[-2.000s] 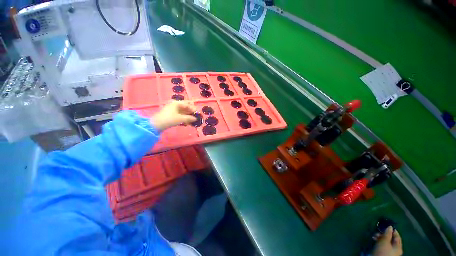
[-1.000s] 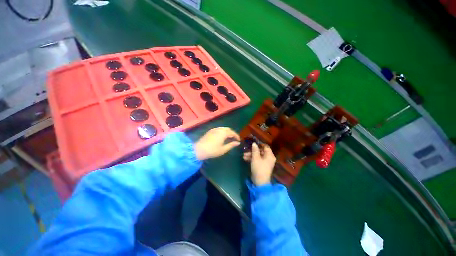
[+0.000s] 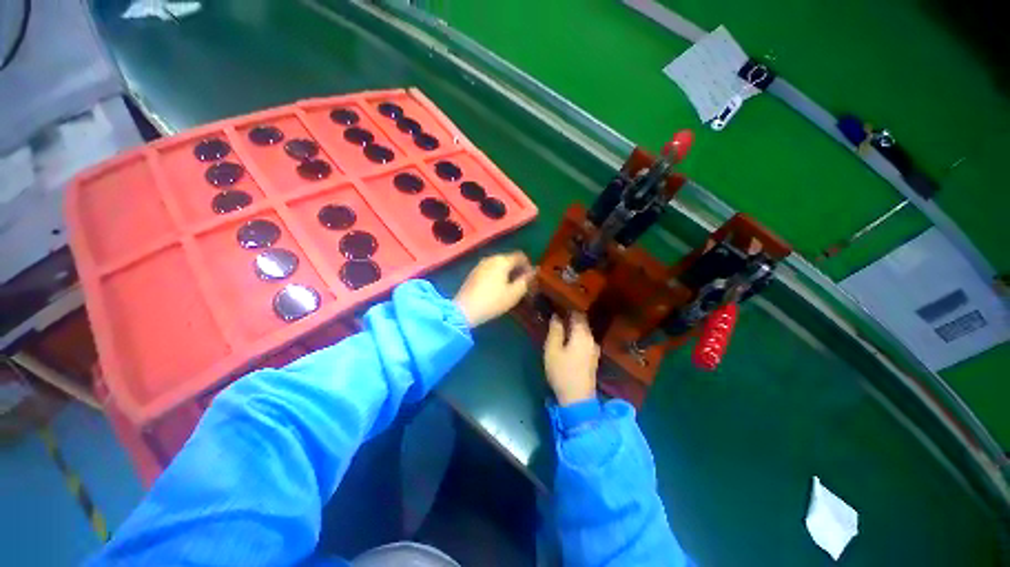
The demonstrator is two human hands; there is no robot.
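Observation:
The reddish-brown press fixture (image 3: 626, 297) stands on the green bench with two black toggle clamps. The left clamp's red handle (image 3: 681, 145) points up and back. The right clamp's red handle (image 3: 718, 337) points down toward me. My left hand (image 3: 495, 290) is at the fixture's left edge, fingertips bent together. My right hand (image 3: 573, 352) is at its front left, fingertips at the base. Something dark lies between the hands; whether either holds it is unclear. The salmon-red compartment tray (image 3: 135, 323) holds glossy black discs (image 3: 297, 302) in most pockets; its two leftmost pockets hold none.
More red trays (image 3: 144, 443) show below the tray's front left corner. A white paper scrap (image 3: 831, 518) lies on the bench at right, another (image 3: 164, 9) at the far left. A green panel (image 3: 554, 50) with clipped papers runs behind. White equipment (image 3: 50, 83) stands at left.
My left hand has left the tray and come to the fixture; my right hand came in from the far right. Since one second ago both have moved only slightly. The view has shifted.

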